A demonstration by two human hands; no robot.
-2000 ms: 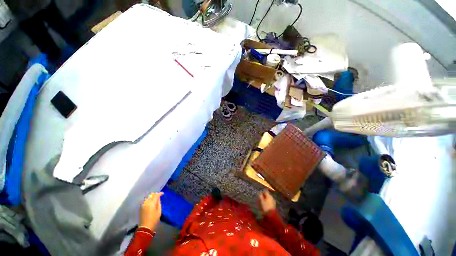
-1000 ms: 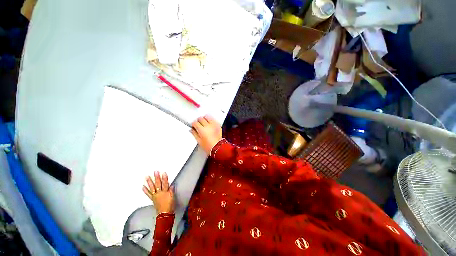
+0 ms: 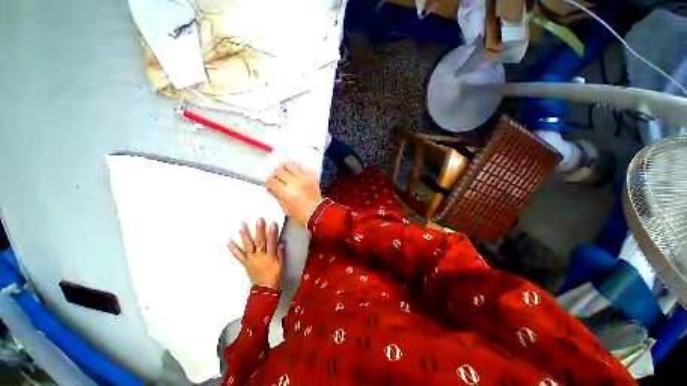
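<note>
A large white pattern piece (image 3: pixel 181 241) lies flat on the white table cover, with a thin grey edge of cloth showing along its top side. My left hand (image 3: pixel 260 255) lies on it with the fingers spread, a ring on one finger. My right hand (image 3: pixel 295 191) rests at its upper right corner, fingers close together on the edge; whether they pinch it cannot be told. A bright red pen (image 3: pixel 226 130) lies on the table above the piece, just beyond my right hand. The snips are not in view.
Cream and white scraps (image 3: pixel 226 64) lie at the table's far part. A black phone (image 3: pixel 90 298) lies at the left. Right of the table are a brown stool (image 3: pixel 499 183), a fan (image 3: pixel 667 203) and its pale stand. A person's foot shows near the stool.
Since two seconds ago, both hands have come onto the white piece. Over the last second they stay on it, closer together, while the view has shifted and the table contents appear further left.
</note>
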